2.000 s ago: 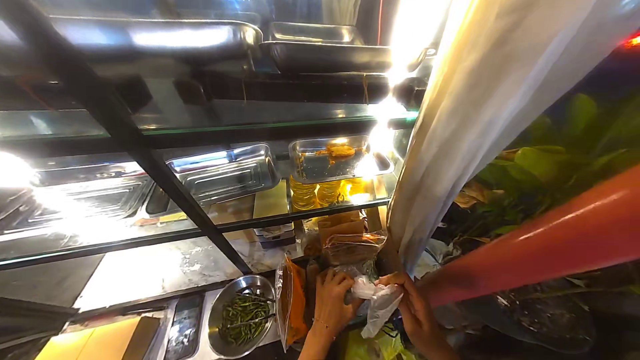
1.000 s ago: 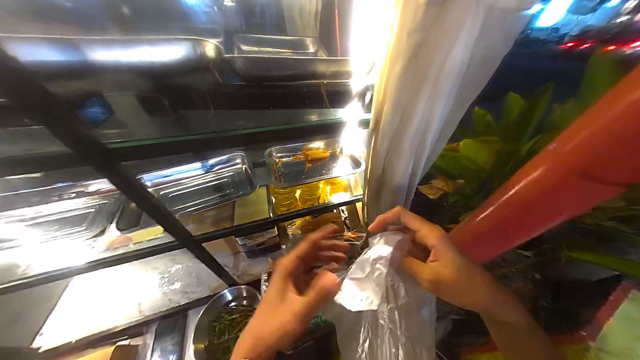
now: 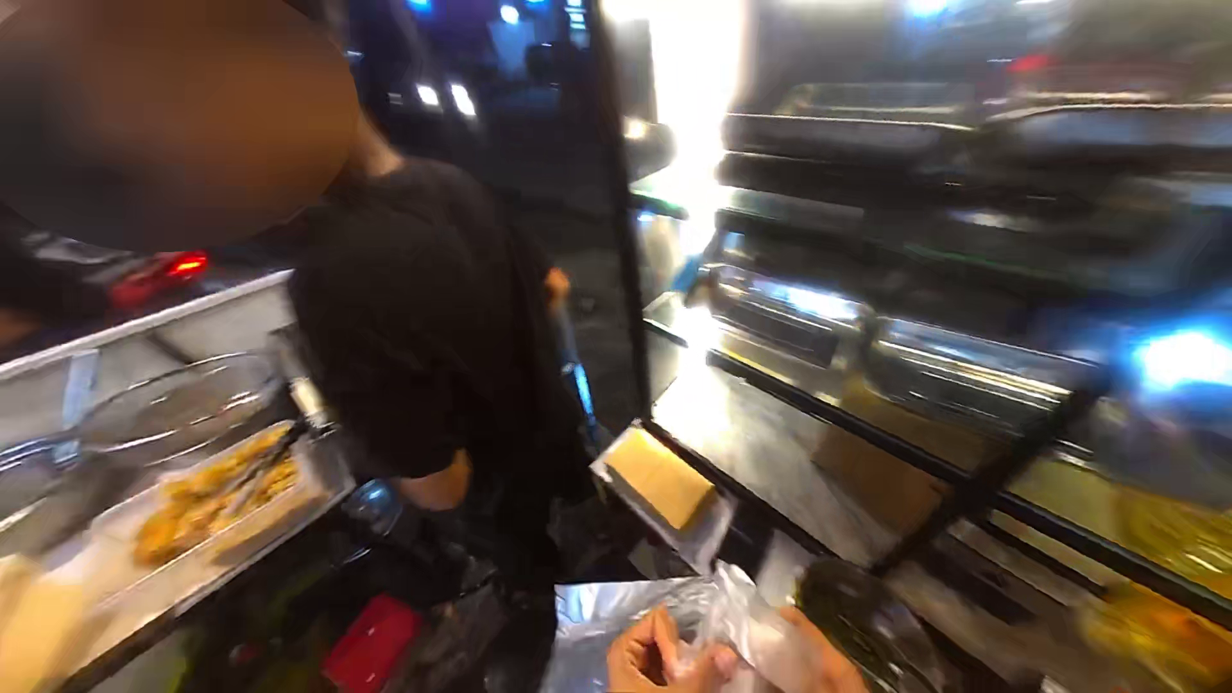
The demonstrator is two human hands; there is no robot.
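Low in the view, my left hand [image 3: 664,654] pinches a crinkled clear plastic bag [image 3: 736,616] between thumb and fingers. My right hand [image 3: 818,654] is on the bag's other side, its fingers partly covered by the plastic. What the bag contains cannot be made out. Beside my left hand lies a silvery, shiny sheet or bag [image 3: 597,626]. A dark round bowl [image 3: 857,616] is just right of my right hand. Above my hands rests a tray with a yellow block or stack [image 3: 664,478].
A person in a black shirt [image 3: 423,318] stands ahead on the left. Fried food with tongs fills a tray [image 3: 318,481] at left, near a wire basket [image 3: 183,404]. A red object [image 3: 373,643] lies below. Glass shelves with metal trays [image 3: 789,313] stand at right.
The view has swung far left, bringing the person and the fried-food tray into sight. My left hand, apart from the white plastic a second ago, now grips the plastic.
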